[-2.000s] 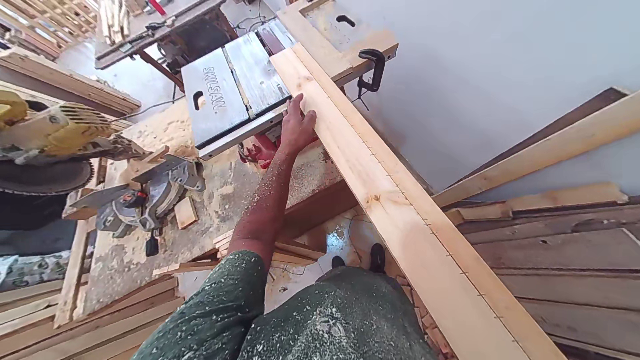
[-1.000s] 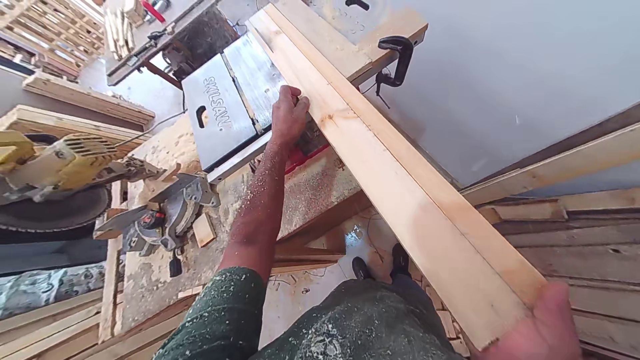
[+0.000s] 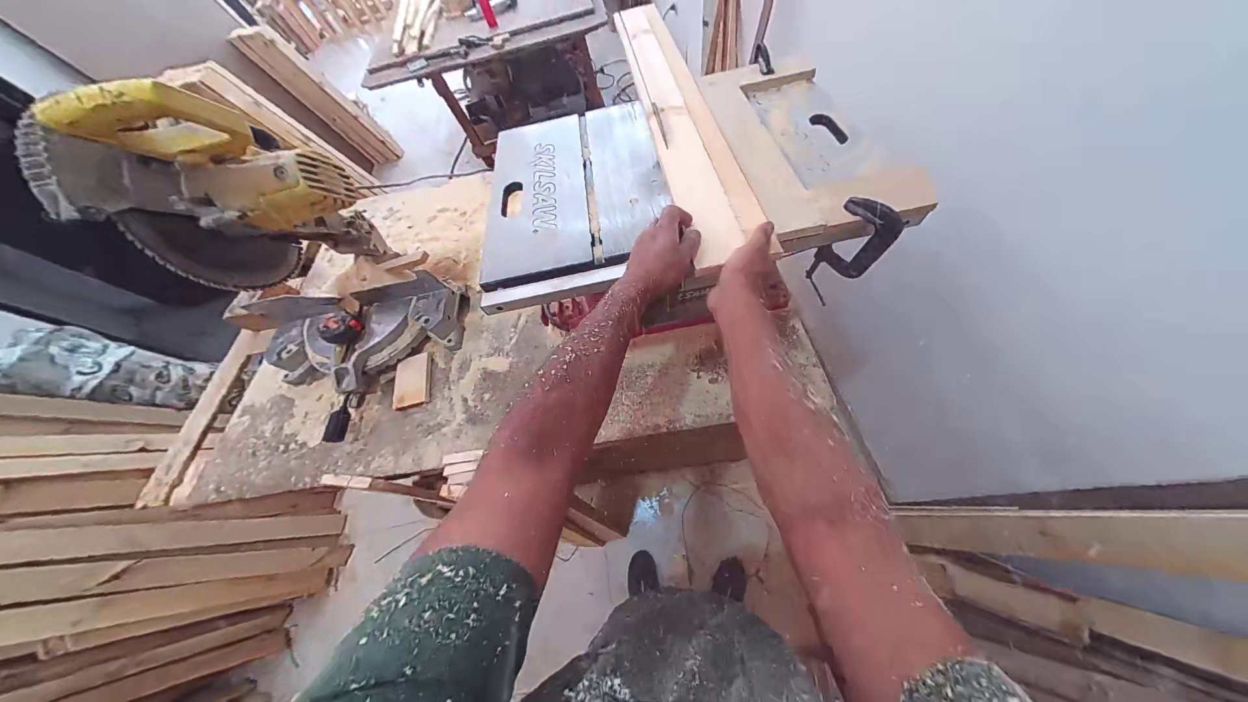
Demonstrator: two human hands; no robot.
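A long pale wooden board (image 3: 697, 156) lies along the right part of the table saw's metal top (image 3: 531, 210), its far end reaching past the saw. Beside its right edge runs a narrower wooden strip (image 3: 717, 122), perhaps a fence. My left hand (image 3: 665, 253) rests with bent fingers on the board's near left edge. At the near end, my right hand (image 3: 746, 263) grips the board's right corner, thumb side up. Both forearms carry sawdust. The saw blade is not clearly visible.
A yellow miter saw (image 3: 195, 185) stands at the left on the dusty workbench (image 3: 643, 390), near a small wood block (image 3: 411, 380). A black clamp (image 3: 866, 239) grips the wooden frame (image 3: 858, 200) at right. Stacked boards (image 3: 166, 546) lie lower left; another bench (image 3: 487, 39) stands behind.
The board has moved forward over the saw. My right hand, out of view two seconds ago and at the lower right one second ago, is now at the saw beside my left.
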